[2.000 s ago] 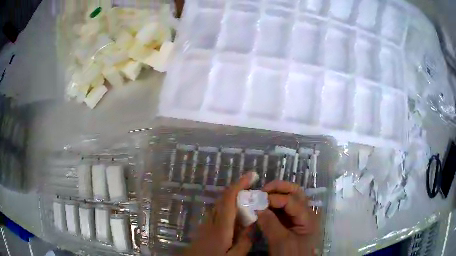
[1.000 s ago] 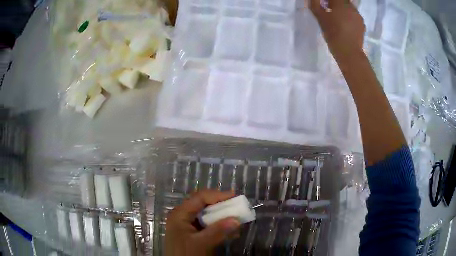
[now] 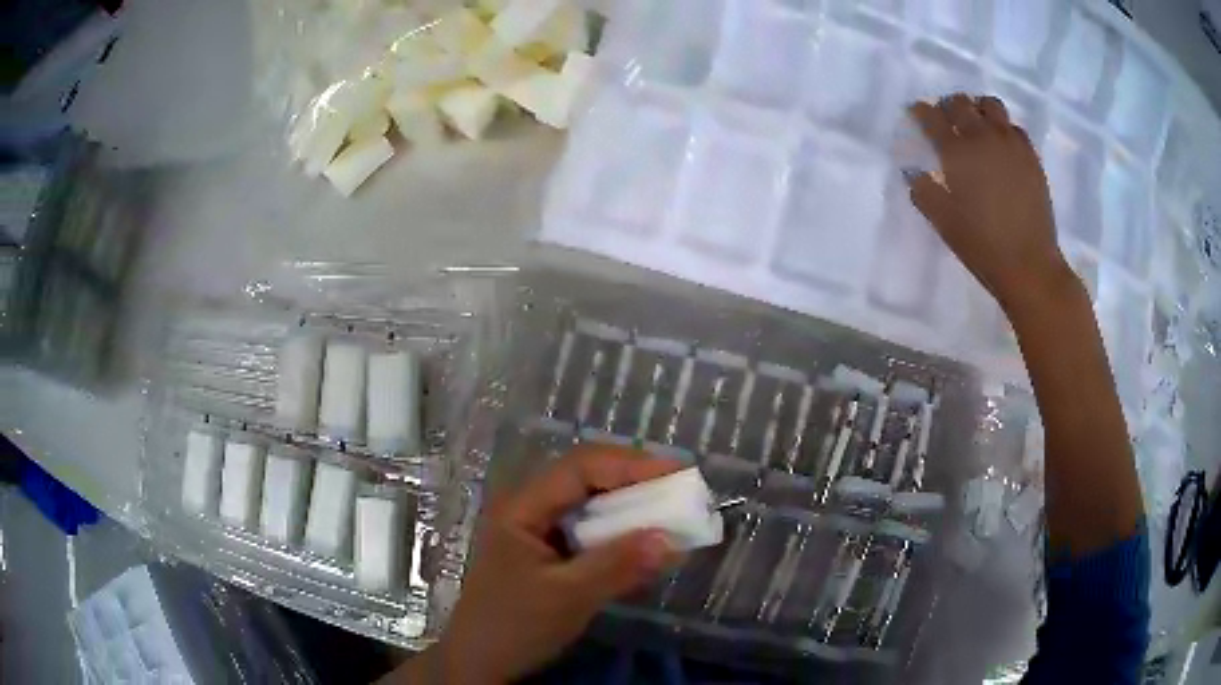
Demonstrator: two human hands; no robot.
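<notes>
My left hand [image 3: 536, 562] holds a white block [image 3: 649, 511] between thumb and fingers; a thin dark rod end sticks out of its right side. It is over the near clear tray [image 3: 516, 448], which holds rows of slim rod-like parts [image 3: 716, 408]. My right hand [image 3: 984, 181] is over the white compartment tray [image 3: 730, 201], fingers bent, with a small dark-edged spot near the thumb tip; whether it holds anything is unclear. The left clear tray [image 3: 168, 455] holds fat white blocks [image 3: 284, 495] in two rows.
Cream foam pieces [image 3: 469, 107] lie in a clear plastic bag at the back left. Paper scraps [image 3: 998, 502] lie at the right, near a black loop [image 3: 1184, 529]. Stacked trays [image 3: 67, 268] stand far left. A blue item [image 3: 54, 495] and a white gridded tray [image 3: 131, 629] show below the bench edge.
My right arm has come in from the near tray and reached over the compartment tray, then drawn back slightly. My left hand keeps the white block. The view has turned, shifting the trays.
</notes>
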